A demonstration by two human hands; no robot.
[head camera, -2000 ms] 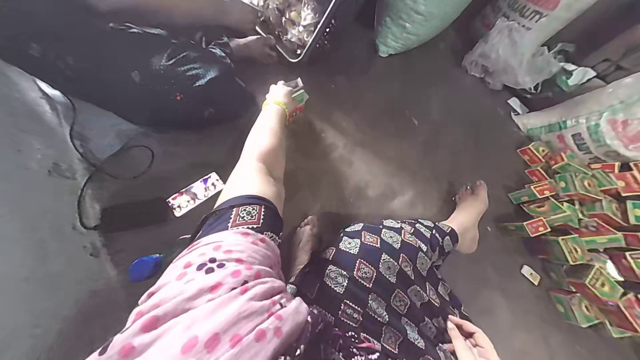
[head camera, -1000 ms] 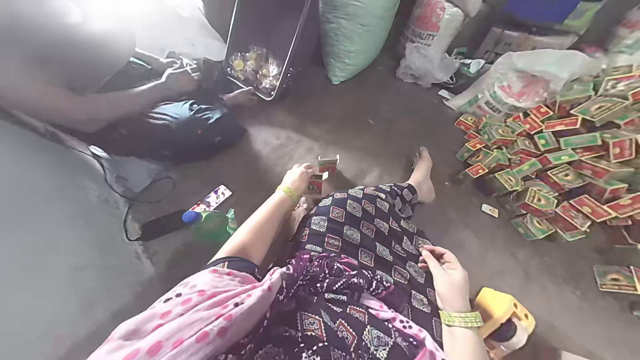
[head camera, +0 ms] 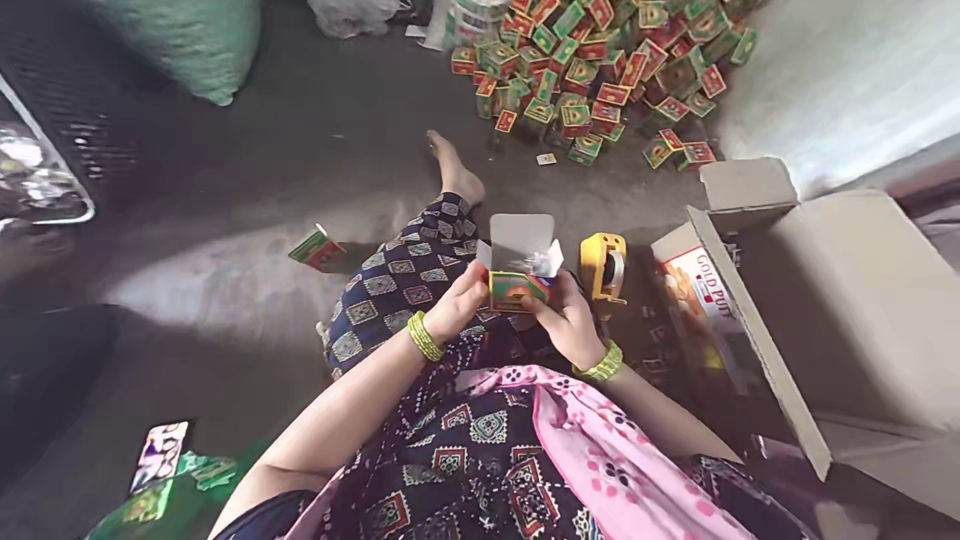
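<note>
Both hands hold one small green and red cardboard box above my lap, its lid and side flaps standing up. Something clear and shiny shows inside its mouth. My left hand grips the left side, and my right hand grips the right side with fingers at the front. A yellow tape dispenser with a roll lies just right of the hands. Another green and red box is on the floor left of my leg.
Many green and red boxes are heaped at the top beside a pale wall. A large open carton stands at right. A green sack, a crate of shiny items, a phone and a green plastic bag are around the left.
My left hand has drawn back from near the crate to my lap. My right hand, apart from the box a second ago, now holds it too. The view has swung to the right.
</note>
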